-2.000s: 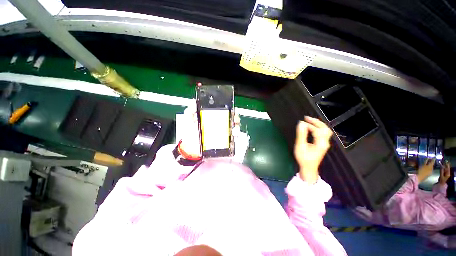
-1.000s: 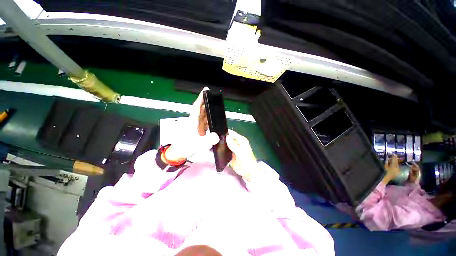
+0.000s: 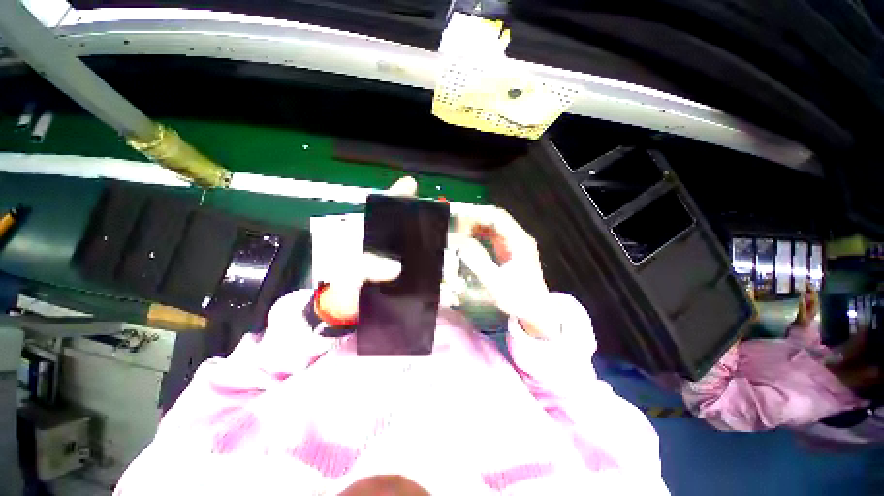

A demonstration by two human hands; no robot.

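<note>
A phone-sized display panel [image 3: 399, 300] is held upright in front of my chest, its dark glossy face towards me. My left hand [image 3: 376, 268] grips it from the left, with the thumb across its face and a fingertip showing above its top edge. A red band is on the left wrist. My right hand [image 3: 494, 254] is at the panel's upper right edge with bent fingers; the glare hides whether it touches. White sheets [image 3: 330, 242] lie on the bench behind the left hand.
A foam tray with a glossy panel [image 3: 250, 266] lies at left. Stacked black trays [image 3: 669, 281] stand at right. A perforated yellowish plate [image 3: 504, 95] hangs from the shelf edge. A wooden-tipped handle [image 3: 176, 317] is at lower left. Another person's pink sleeve [image 3: 766, 383] is at far right.
The panel has turned from its back, then edge-on, to its dark face. My right hand, off to the right two seconds ago, came to the panel and has since moved up along its right side.
</note>
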